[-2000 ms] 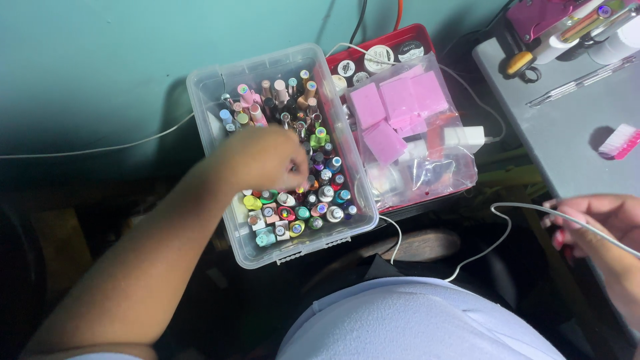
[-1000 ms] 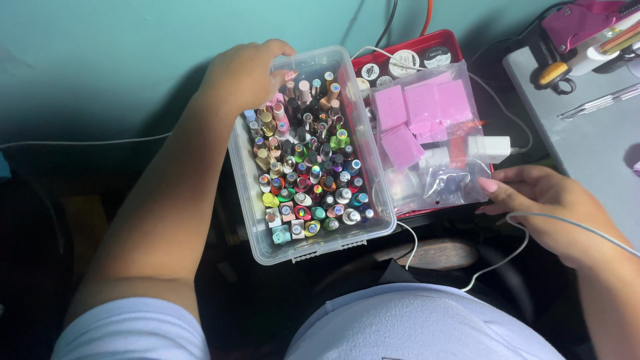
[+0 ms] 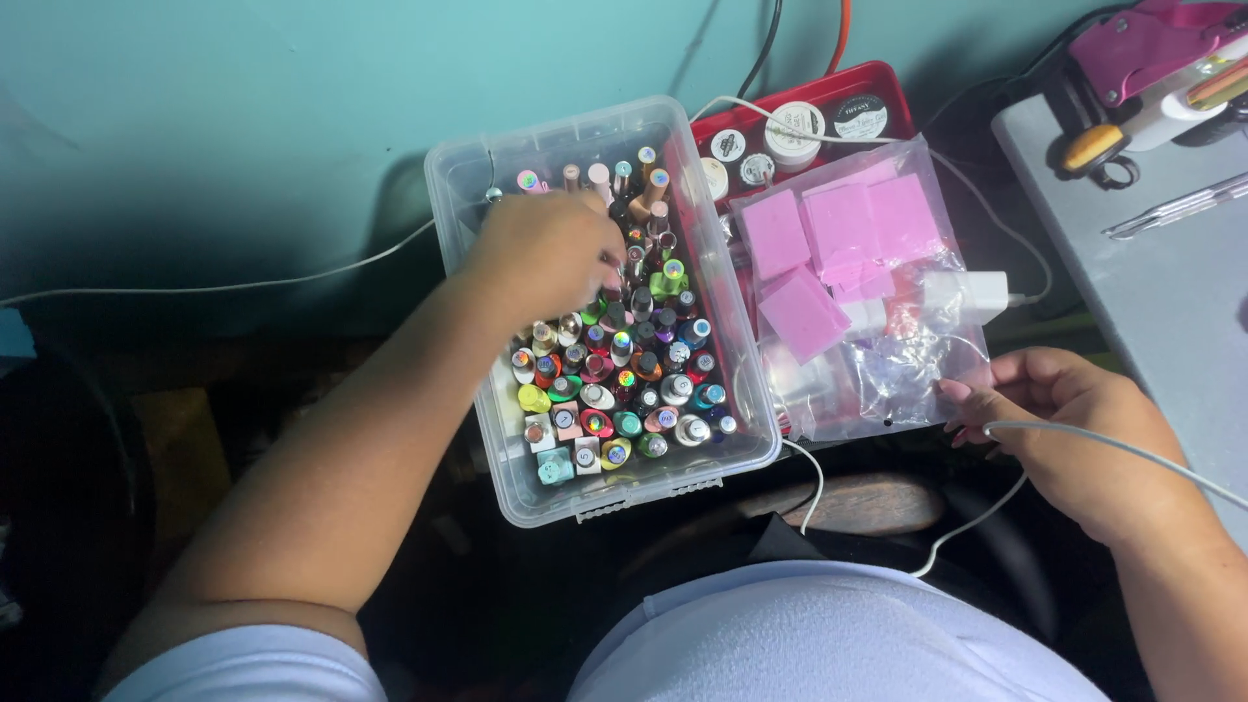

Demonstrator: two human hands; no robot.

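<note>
My left hand point(image 3: 546, 249) is over the upper left part of a clear plastic bin point(image 3: 531, 512), its fingers bent down among nail polish bottles point(image 3: 597, 395) standing upright; whether it grips one is hidden. The bottles have caps of many colours. My right hand point(image 3: 1082, 419) pinches the lower right corner of a clear plastic bag point(image 3: 912, 395) between thumb and fingers. Pink square pads point(image 3: 843, 229) lie in the bag, which rests on a red tray point(image 3: 882, 83) beside the bin. A white cable runs by my right hand.
Several round jars point(image 3: 795, 135) sit at the back of the red tray. A white power adapter point(image 3: 965, 295) lies at the bag's right side. To the right is a grey table point(image 3: 1141, 283) with slim metal tools point(image 3: 1175, 207) and a pink device point(image 3: 1136, 49). Behind is a teal wall.
My left hand has moved from the bin's back left corner down among the bottles. My right hand, apart from the bag two seconds ago, now holds its corner.
</note>
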